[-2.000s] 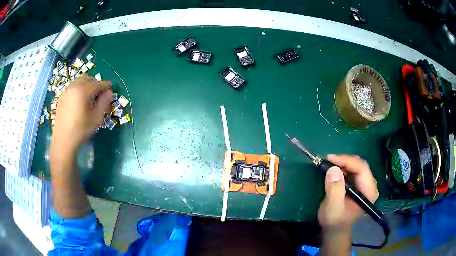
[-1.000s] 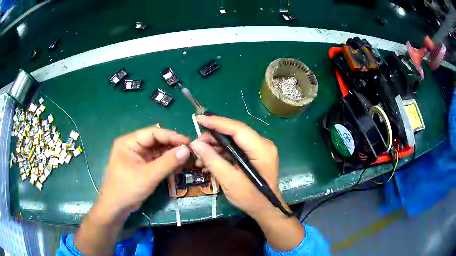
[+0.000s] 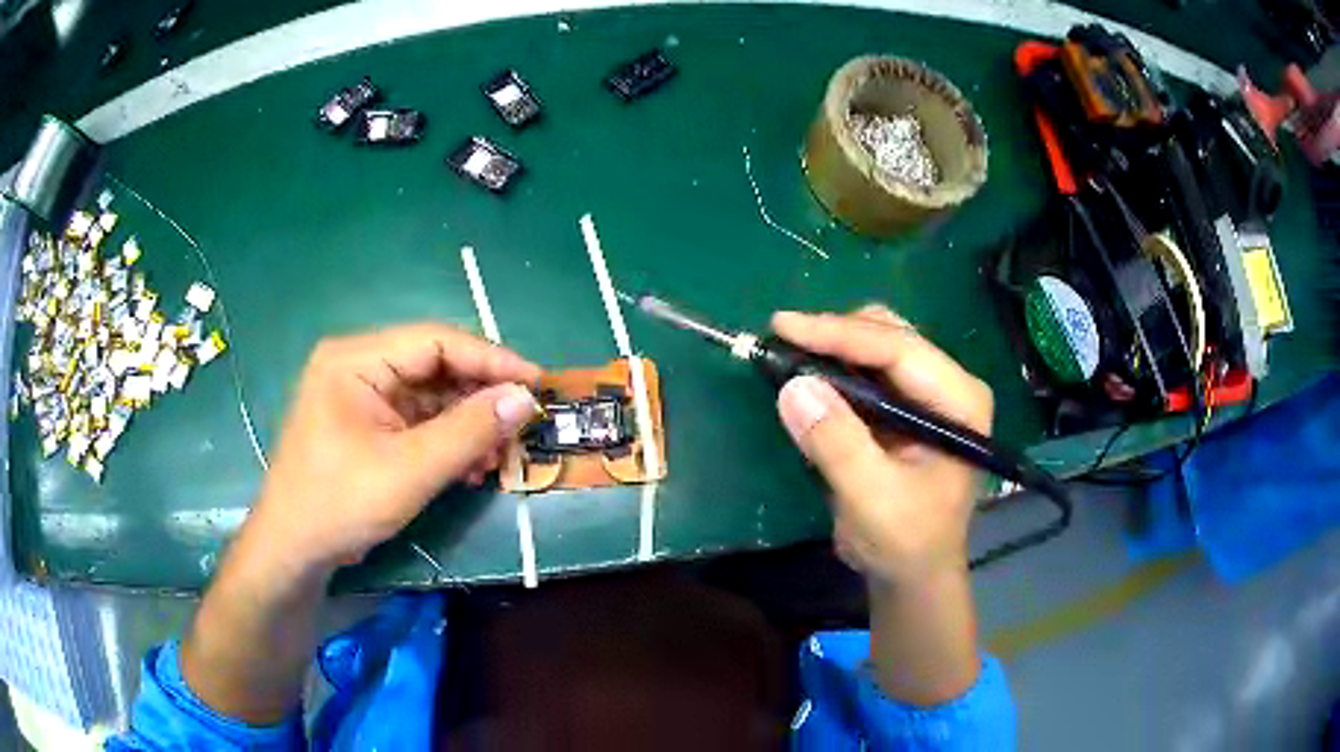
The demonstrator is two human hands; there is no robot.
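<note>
The orange-brown soldering fixture [image 3: 588, 473] lies near the bench's front edge. A small black electronic unit [image 3: 588, 423] with a silver patch sits in its middle. My left hand [image 3: 390, 441] is at the fixture's left edge, thumb and forefinger pinched on a tiny yellowish piece, seemingly a cell, mostly hidden by the fingers. My right hand [image 3: 897, 441] holds the black soldering iron [image 3: 882, 411] to the right of the fixture. The iron's silver tip points up-left, beside the right white tape strip [image 3: 603, 279], clear of the unit.
A pile of small cells [image 3: 110, 345] and a solder roll [image 3: 56, 165] are at left, with solder wire [image 3: 199, 250]. Several loose black units [image 3: 485, 163] lie at the back. The tip cleaner pot [image 3: 882, 199], a wire offcut [image 3: 764, 213] and a cooling fan [image 3: 1061, 331] are at right.
My left hand went from the cell pile to the fixture. My hands met above it, then parted. The right hand with the iron is now back to the right. The view has shifted.
</note>
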